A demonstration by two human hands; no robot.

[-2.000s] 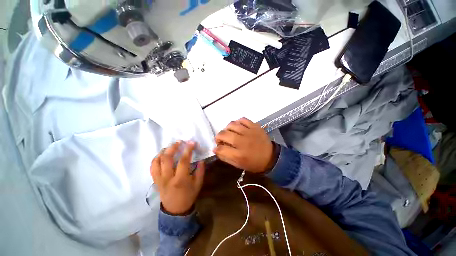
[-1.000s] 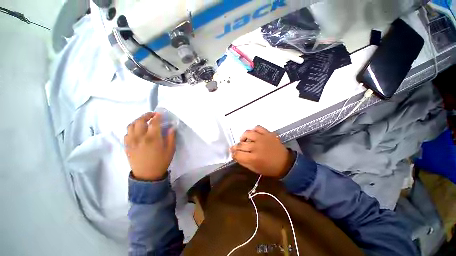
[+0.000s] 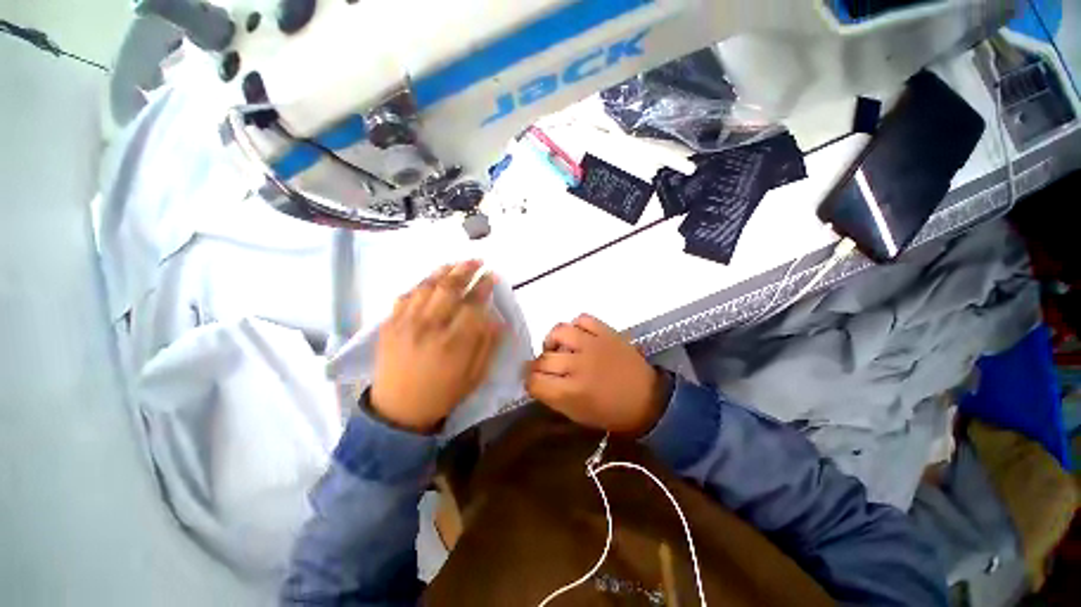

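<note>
A light grey-blue garment piece (image 3: 237, 391) lies draped over the left of the table and towards my lap. Its near part lies under and between my hands, in front of the sewing machine (image 3: 474, 83). My left hand (image 3: 439, 344) is slightly blurred and lies on the cloth, with a small white bit showing at its fingertips. My right hand (image 3: 596, 374) has its fingers curled on the cloth's right edge at the table's front. The cloth under my fingers is hidden. The needle area is hard to make out.
Black labels (image 3: 729, 196) and a red and blue tool (image 3: 554, 159) lie right of the machine head. A crumpled plastic bag (image 3: 673, 104) is behind them. A black phone (image 3: 907, 166) with a cable lies further right. Grey pieces (image 3: 865, 320) are heaped below the table's front edge.
My left hand has moved right, from the cloth's left part to nearer my right hand. My right hand has stayed at the cloth's edge. The camera view has shifted slightly.
</note>
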